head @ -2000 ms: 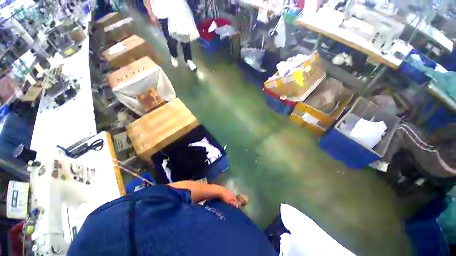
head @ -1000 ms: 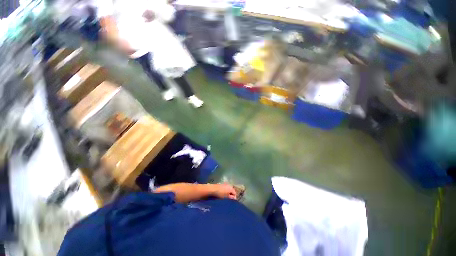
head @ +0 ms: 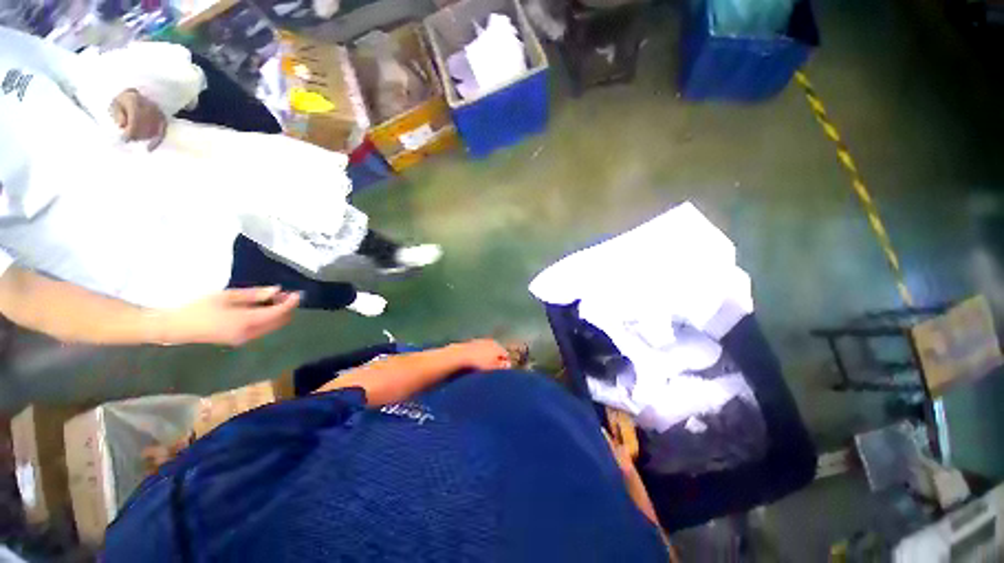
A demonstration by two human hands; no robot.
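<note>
White cut pieces (head: 672, 297) lie heaped in and over the far end of a large dark bin (head: 787, 451) at my right side. Darker grey cloth (head: 710, 440) lies inside the bin under the white. My left hand (head: 490, 354) is in front of my body with fingers bent, beside a small brownish thing too blurred to name; its grip is unclear. My right hand (head: 625, 445) is small and partly hidden at the bin's near edge, by an orange-yellow strip; its fingers cannot be made out.
A person in white (head: 143, 198) stands close at left, one hand reaching toward me. Cartons (head: 83, 462) stand lower left. A blue crate (head: 501, 110) and yellow-edged box (head: 413, 138) are at the top. A wooden stool (head: 956, 343) is at right, beyond yellow-black floor tape (head: 853, 170).
The view has swung right, bringing the whole bin, stool and tape into sight. The person in white is much closer. My left hand stays in front of my body.
</note>
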